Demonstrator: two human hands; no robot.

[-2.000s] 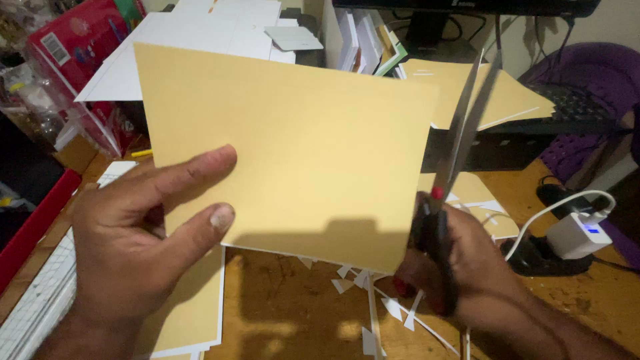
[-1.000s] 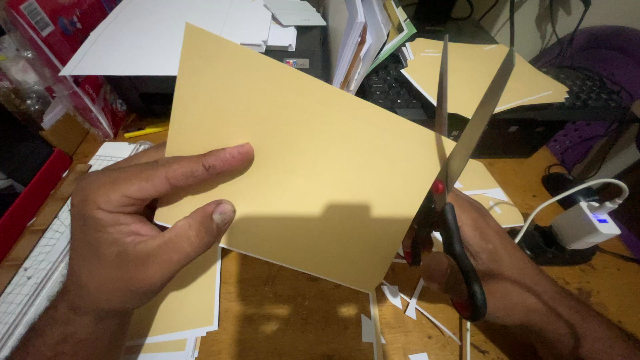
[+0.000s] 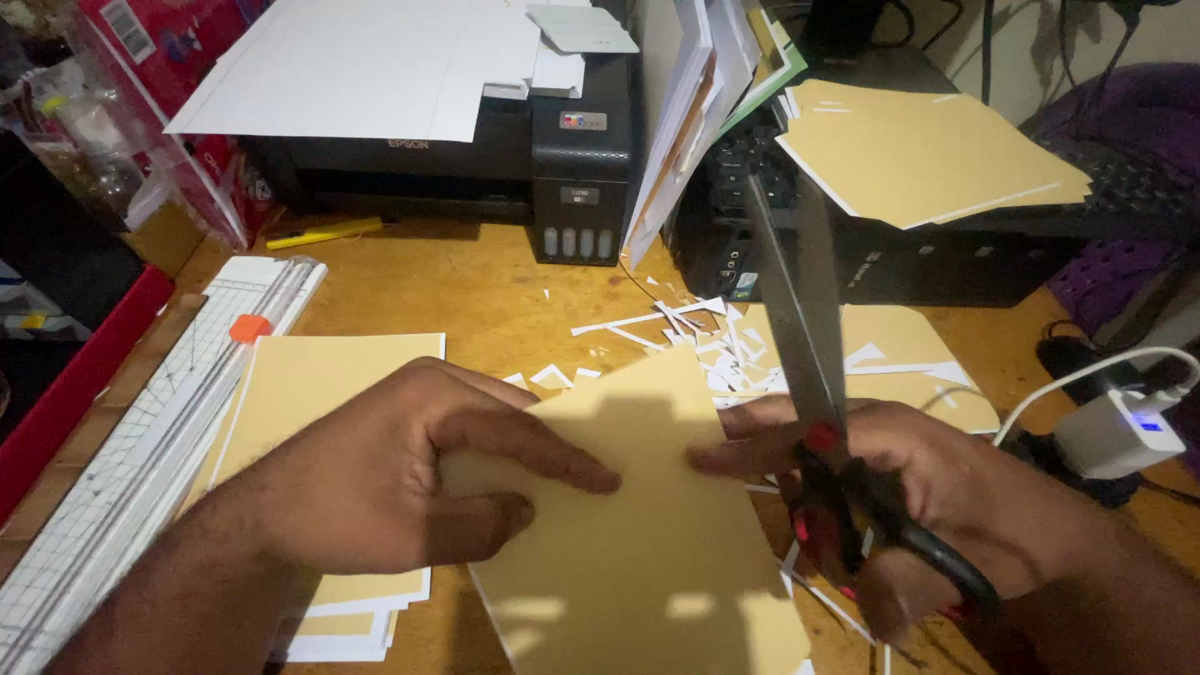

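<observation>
My left hand (image 3: 403, 469) grips a tan paper sheet (image 3: 637, 553) with white edges, its thumb and index finger lying on the face. Black-handled scissors (image 3: 816, 375) with a red pivot are in my right hand (image 3: 900, 506), blades pointing up and slightly parted. Fingers of my right hand also touch the sheet's right edge. More tan sheets (image 3: 328, 370) lie under and beside my left forearm. Behind the scissors, white paper offcuts (image 3: 722, 347) are scattered over the wooden table (image 3: 487, 291) and another tan sheet (image 3: 900, 337).
A white paper trimmer (image 3: 169, 412) with an orange slider runs along the left. At the back stand an Epson printer (image 3: 403, 178) under white sheets and upright folders (image 3: 684, 112). Tan cut sheets (image 3: 919, 150) rest on a black case. A white charger (image 3: 1116, 431) is at right.
The held sheet has turned and come down lower, between my hands. The scissors, before at the sheet's right edge, now stand upright in front of my right hand, whose fingers have reached the sheet.
</observation>
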